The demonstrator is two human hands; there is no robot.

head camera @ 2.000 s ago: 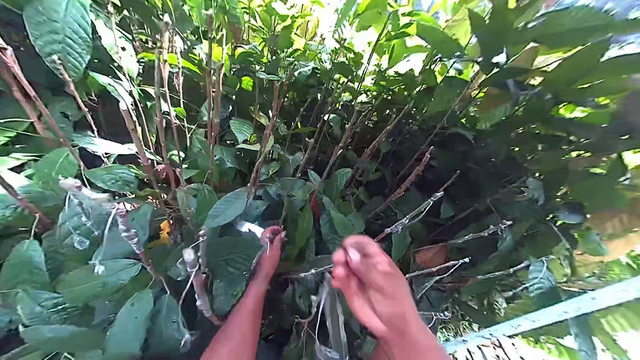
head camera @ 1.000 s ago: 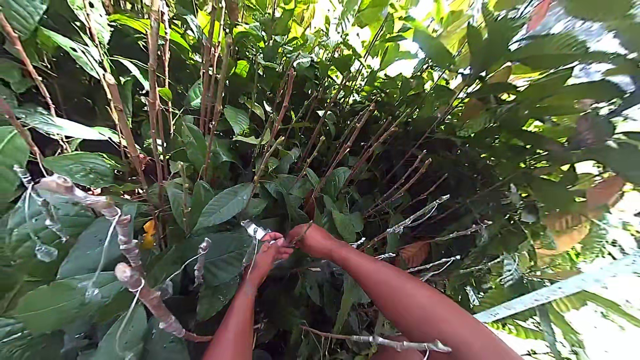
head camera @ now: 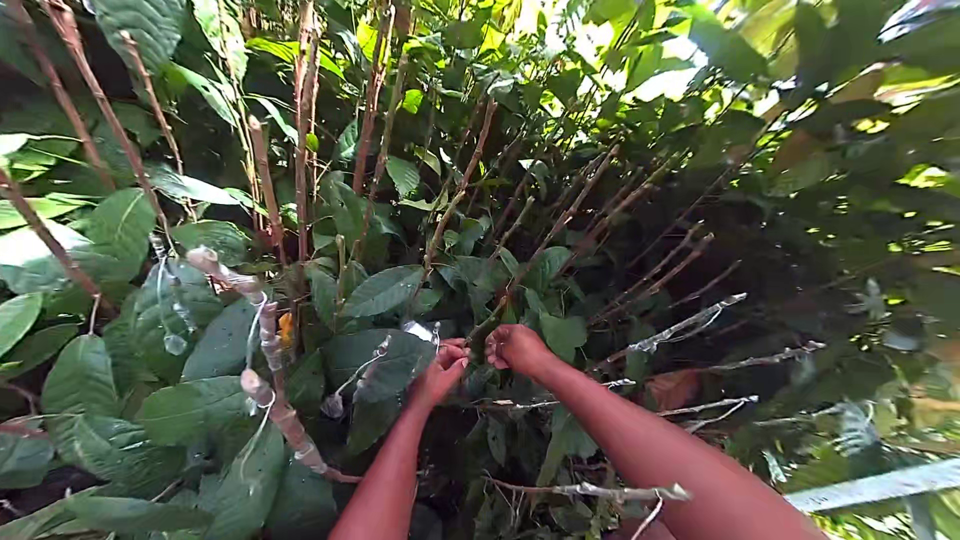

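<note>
Low in the middle of the head view, my left hand [head camera: 448, 365] has its fingers pinched at a thin green stem [head camera: 487, 324]. A small shiny, pale strip [head camera: 420, 331] shows just above that hand; whether the fingers hold it is unclear. My right hand [head camera: 514, 349] is curled close beside the same stem, a short gap from the left fingertips. What lies inside its fingers is hidden. Broad green leaves surround both hands.
A thick cut branch wrapped in clear film and string [head camera: 274, 360] rises at left. Bare upright stems [head camera: 304, 135] stand behind. Wrapped twigs [head camera: 686, 326] reach in from the right, another cut twig [head camera: 592, 491] crosses below, and a pale bar [head camera: 877, 486] lies lower right.
Two seconds ago my right hand was lower and apart from the left. It moved up to meet the left hand at the stem, and now a small gap shows between them.
</note>
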